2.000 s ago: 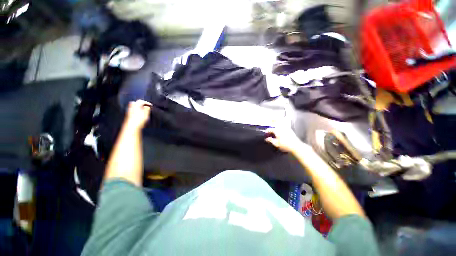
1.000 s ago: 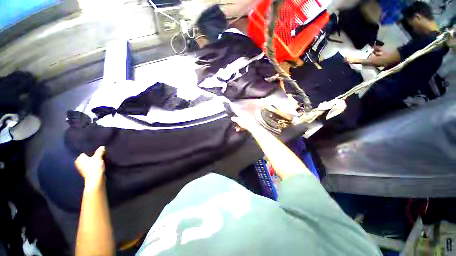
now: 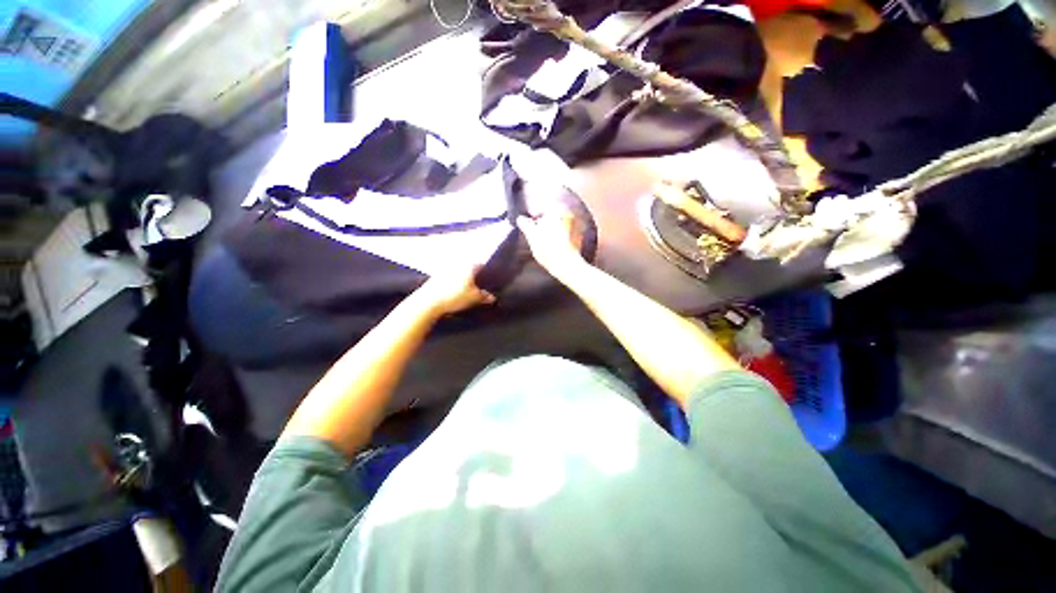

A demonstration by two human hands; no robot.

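Observation:
A dark garment piece (image 3: 336, 272) with white areas lies over the rounded end of the padded pressing board (image 3: 220, 307). My left hand (image 3: 457, 287) is at the garment's right part, thumb and fingers on the dark cloth edge. My right hand (image 3: 550, 241) is just above and to the right of it, its fingers on the same dark cloth near the white lining (image 3: 434, 214). The cloth's right end is folded around my right hand. The steam iron (image 3: 695, 226) stands at the right end of the board, touched by neither hand.
A pale cloth-wrapped hose (image 3: 950, 168) and a twisted cord (image 3: 695, 99) meet beside the iron. Dark garments (image 3: 672, 70) with white strips lie behind. A blue-and-white box (image 3: 319, 75) stands behind left. Dark pieces (image 3: 926, 99) lie at right. A blue crate (image 3: 820, 365) is below the board.
My left hand has moved right from the garment's left end, close to my right hand. The garment's right end is now bent up and gathered at my hands. The camera view has shifted.

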